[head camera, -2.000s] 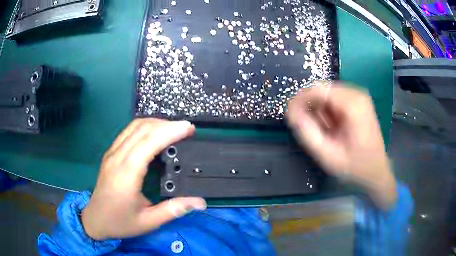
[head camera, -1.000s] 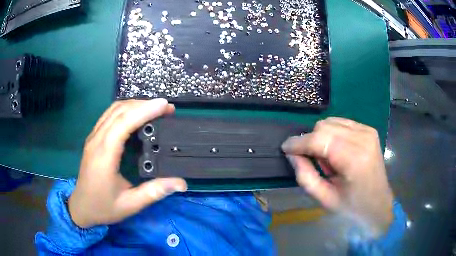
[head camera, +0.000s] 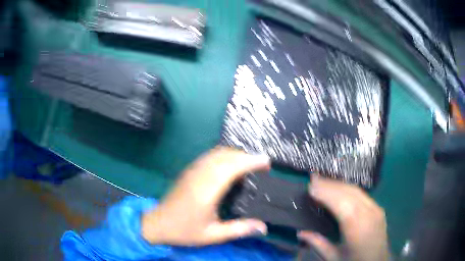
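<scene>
The dark plate (head camera: 283, 199) lies close in front of me, below the tray, blurred by camera motion. A few bright fastener dots show along its middle. My left hand (head camera: 204, 201) grips its left end, thumb on the near edge and fingers on the far edge. My right hand (head camera: 352, 214) holds its right end the same way, thumb near and fingers far. The black parts tray (head camera: 298, 109) lies beyond the plate, with silver fasteners (head camera: 247, 104) scattered in it as streaks.
A stack of dark plates (head camera: 97, 89) stands on the green bench (head camera: 194, 102) to the left. Another plate block (head camera: 148, 23) lies beyond it, shining brightly. Metal rails (head camera: 377, 61) run along the upper right. The bench's curved edge is at the lower left.
The view has swung left and tilted, so the tray and plate appear further right. My right hand has gone from pinching at the plate's groove to gripping its right end.
</scene>
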